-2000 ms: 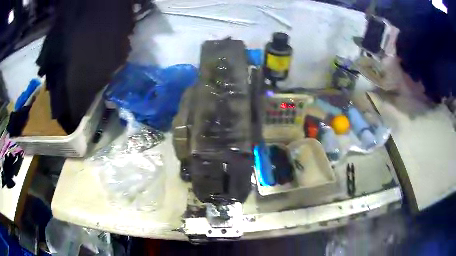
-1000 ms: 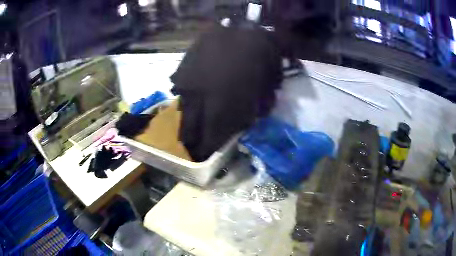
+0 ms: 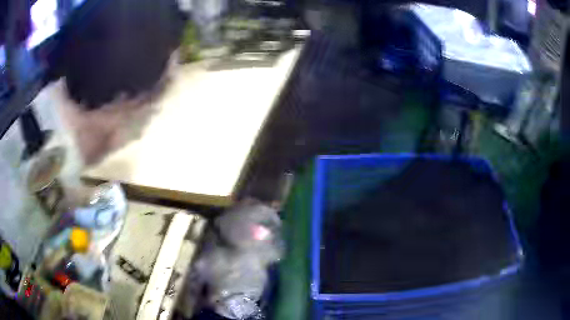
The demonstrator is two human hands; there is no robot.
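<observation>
No hand of mine shows in the head view. A large blue crate (image 3: 317,231) stands on the green floor at the lower right, heaped with dark garments (image 3: 419,231). At the lower left, the worn sewing table holds a slim black tool (image 3: 132,269), a beige tray (image 3: 75,305) cut off by the bottom edge, and a bag with pale blue rolls (image 3: 111,212) beside an orange ball (image 3: 79,239). The picture is blurred. The machine head cannot be made out.
A pale tabletop (image 3: 206,125) reaches away at centre left. A dark cloth mass (image 3: 119,50) is at the upper left. Clear plastic bags (image 3: 240,262) hang or lie beside the table's edge. White material (image 3: 469,37) lies at the upper right. Green floor (image 3: 297,250) shows beside the crate.
The view has swung from the machine, first left and then far right. The machine head and white basket have left the picture, and the blue crate of garments has come in.
</observation>
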